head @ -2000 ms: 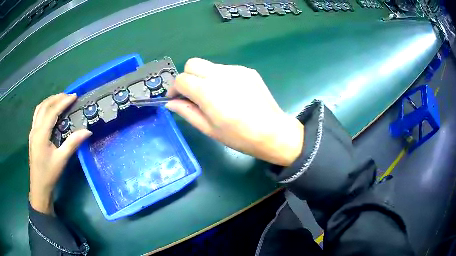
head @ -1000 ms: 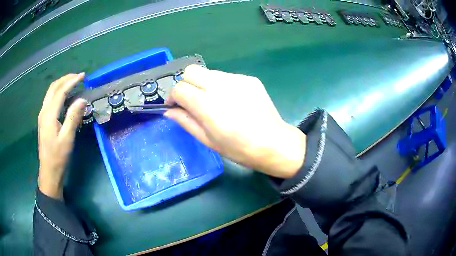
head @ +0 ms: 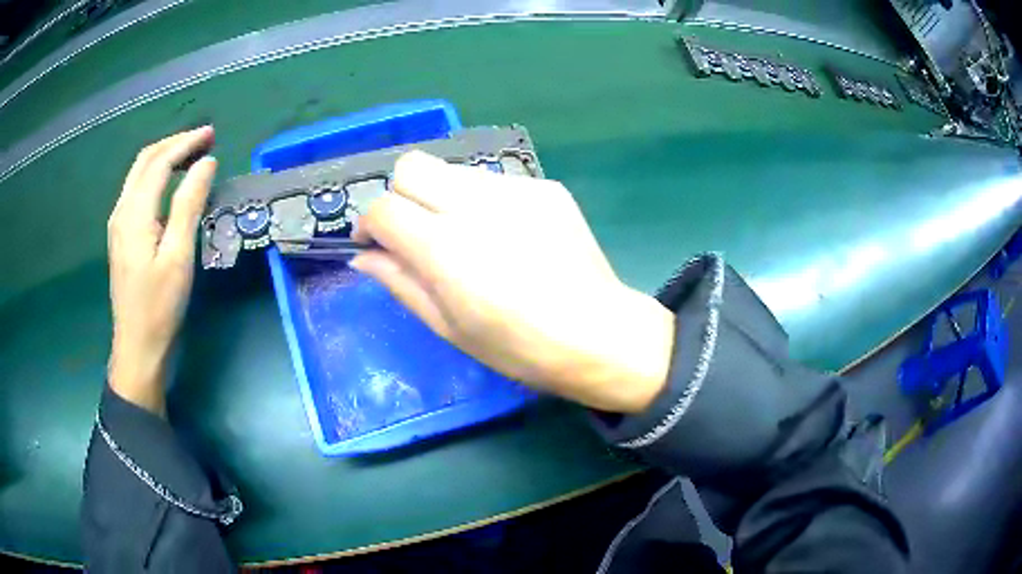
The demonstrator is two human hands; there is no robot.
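Observation:
A grey-brown carrier bar (head: 347,172) lies across the upper part of a blue tray (head: 294,336), its left end past the rim. Two round units with blue-dark centres, one (head: 253,219) near the left end and one (head: 328,203) beside it, show clearly; another is partly hidden behind my right hand. My right hand (head: 504,280) holds thin tweezers (head: 319,246), with the tips at the bar's lower edge between these two units. Whether they grip anything cannot be told. My left hand (head: 151,258) is empty, fingers apart, just left of the bar's end.
The tray stands on a green worktop (head: 628,202). Similar bars (head: 751,67) lie at the upper right, near a metal parts cluster (head: 975,79). A metal rail (head: 224,70) curves along the back. A blue stool (head: 958,353) stands on the floor at the right.
My left hand has let go of the bar's left end. The tweezers have shifted left along the bar relative to the units. The whole view has turned, moving tray, bar and stool rightward in the picture.

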